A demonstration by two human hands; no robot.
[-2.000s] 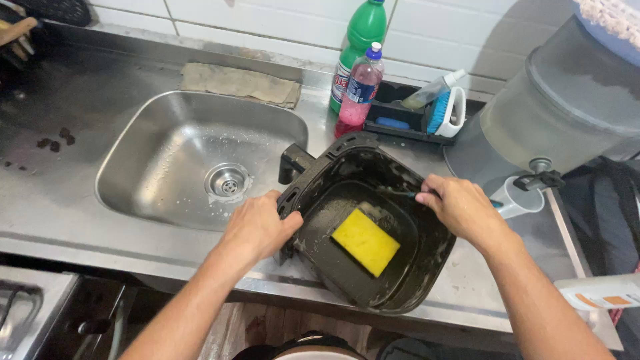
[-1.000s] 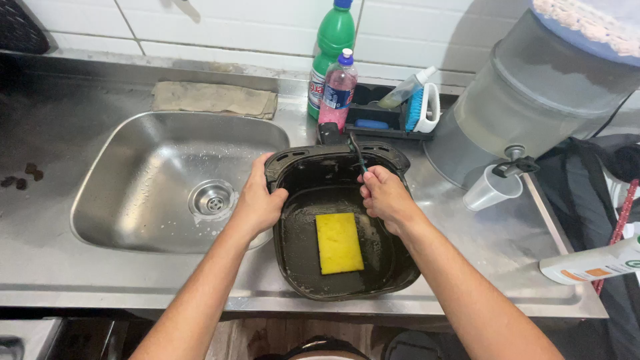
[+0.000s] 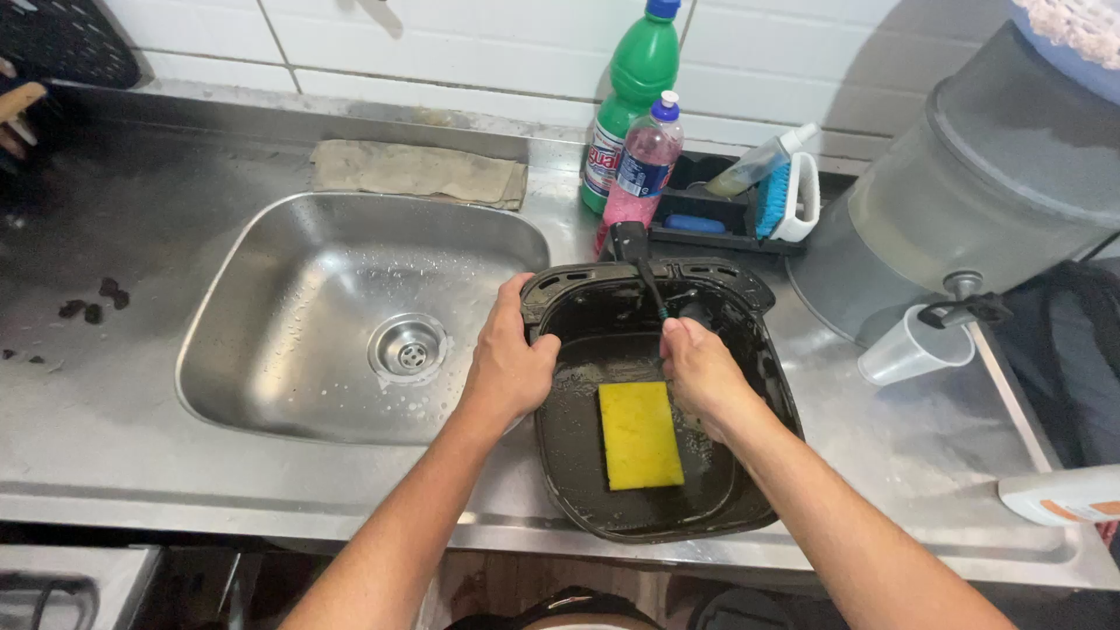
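Note:
A black air fryer basket [image 3: 569, 472] rests on the steel counter to the right of the sink, its handle toward the wall. My left hand [image 3: 514, 354] grips the basket's left rim, thumb on the inner side. Between the fingers of my right hand [image 3: 704, 372] is a thin dark brush-like tool [image 3: 652, 284], reaching over the basket's far wall near the handle; its tip is hard to make out. A yellow sponge [image 3: 640, 435] lies flat on the basket floor, which looks wet and soapy.
A steel sink [image 3: 297, 297] is at left, a folded cloth [image 3: 420, 173] behind it. Beyond the basket stand a green bottle [image 3: 643, 66], a pink liquid bottle [image 3: 643, 166] and a black caddy [image 3: 735, 210] with a scrub brush [image 3: 792, 197]. At right are a water dispenser [image 3: 945, 192] and a plastic cup [image 3: 914, 350].
The basket, tilted at an angle two seconds ago, has turned so its handle points to the wall. My right hand has moved from its right side toward the far wall.

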